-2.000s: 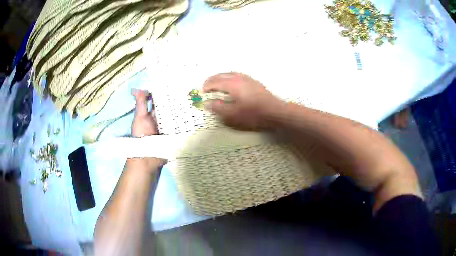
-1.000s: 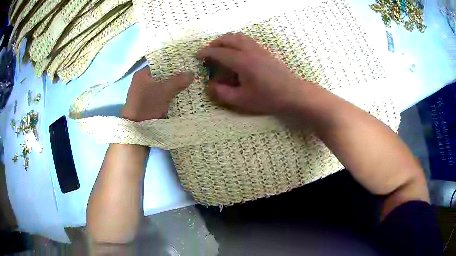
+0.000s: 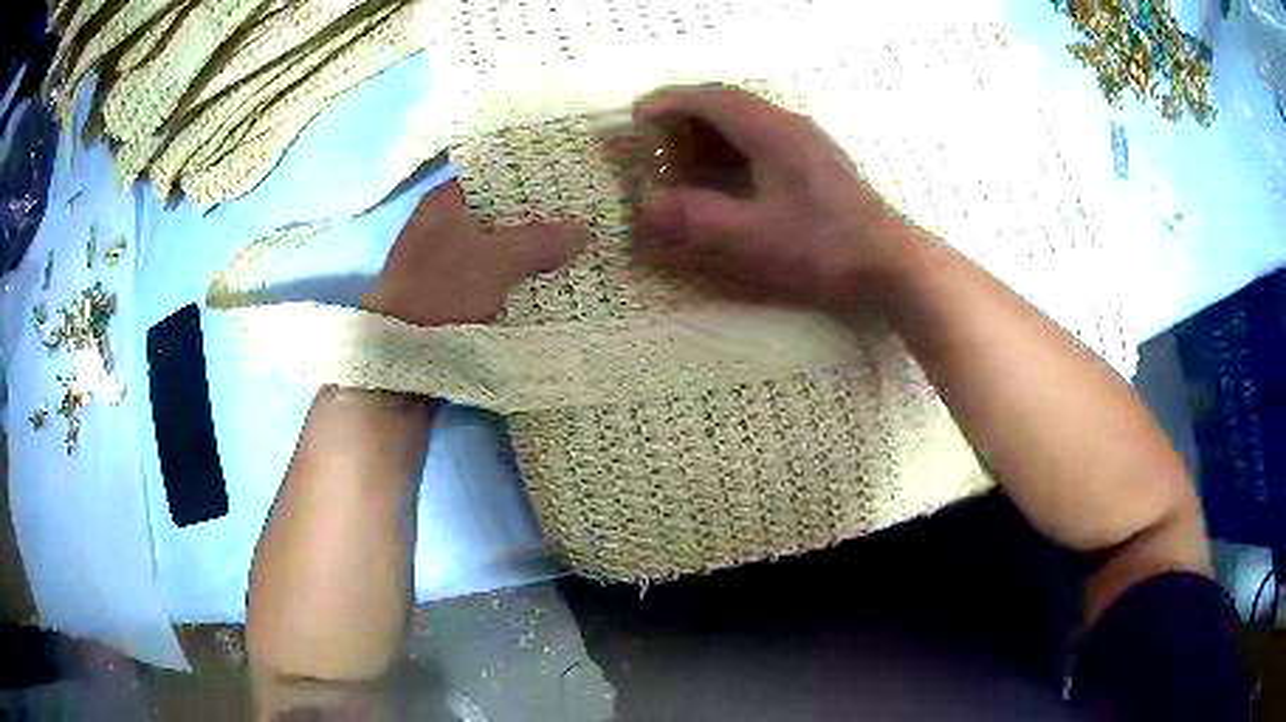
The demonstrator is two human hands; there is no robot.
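Note:
A beige straw tote bag (image 3: 705, 480) with open weave lies flat at the table's front edge. Its braided handle (image 3: 409, 360) loops off to the left, over my left wrist. My left hand (image 3: 458, 261) reaches through the loop; its thumb lies on the weave and its fingers are partly hidden at the bag's left edge. My right hand (image 3: 762, 198) is blurred above the bag face, fingers curled toward the weave. A small pale glint shows at its fingertips; whether it holds a piece is not clear.
A layered stack of straw bags (image 3: 240, 85) is at the upper left. A black phone (image 3: 186, 416) lies at the left beside scattered gold and silvery hardware (image 3: 82, 353). A gold-and-turquoise hardware pile (image 3: 1145, 50) is at the upper right. A blue printed bag (image 3: 1227, 409) is below at the right.
The open bag upper part now covers the table centre. The gold-and-turquoise piece seen earlier at my right hand is no longer visible. Both hands came together at the weave and shifted slightly right.

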